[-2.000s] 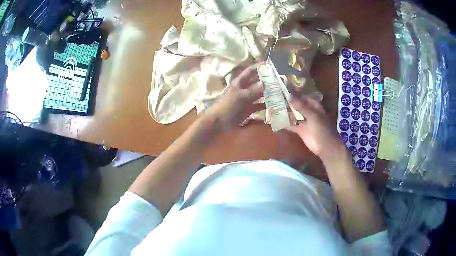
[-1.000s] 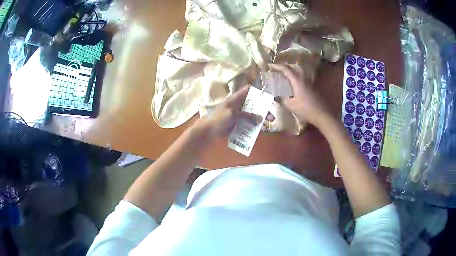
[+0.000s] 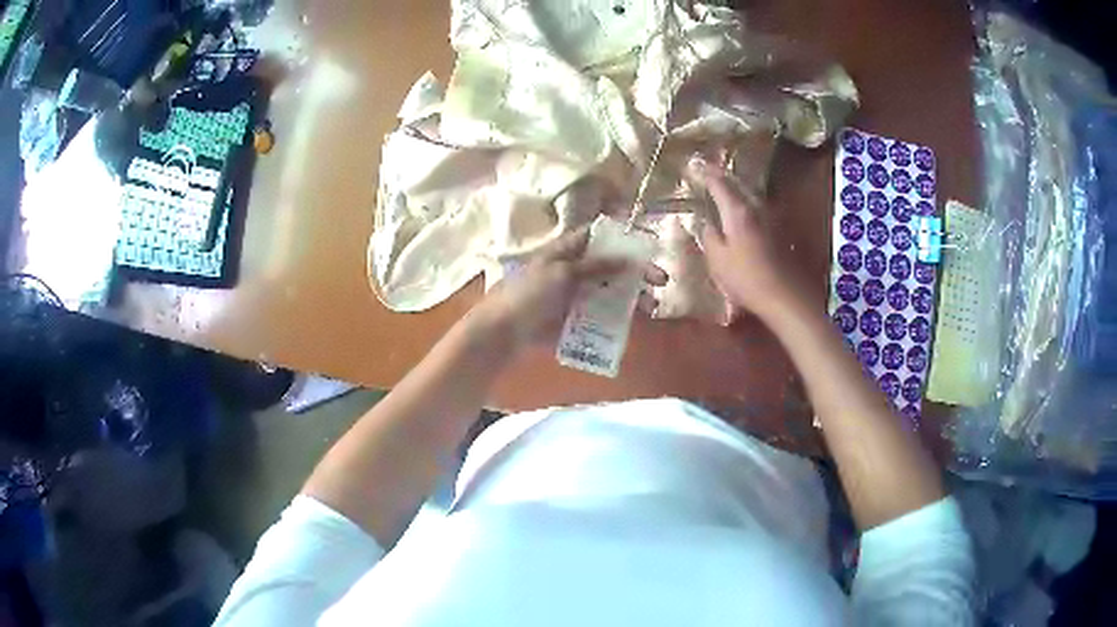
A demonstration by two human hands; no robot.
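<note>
A cream shirt [image 3: 490, 184] lies crumpled on the table in front of me. My left hand [image 3: 545, 288] holds a white hang tag [image 3: 597, 325] below the shirt, with its barcode at the lower end. A string runs up from the tag onto the shirt. My right hand [image 3: 741, 251] rests at the shirt's lower right part, its fingers on or just above the cloth. Whether it grips the cloth cannot be told.
A sheet of purple round stickers [image 3: 880, 263] lies at right, with a turquoise binder clip [image 3: 930, 239] and a pale yellow sheet [image 3: 962, 306]. Packed garments [image 3: 1053, 270] lie at the far right. A green-and-white patterned item [image 3: 172, 221] and an orange bit [image 3: 262, 140] are at left.
The tags have gone from a bundle between both hands to a single tag in my left hand, now more upright. My right hand has moved up, then slightly right, over the cloth.
</note>
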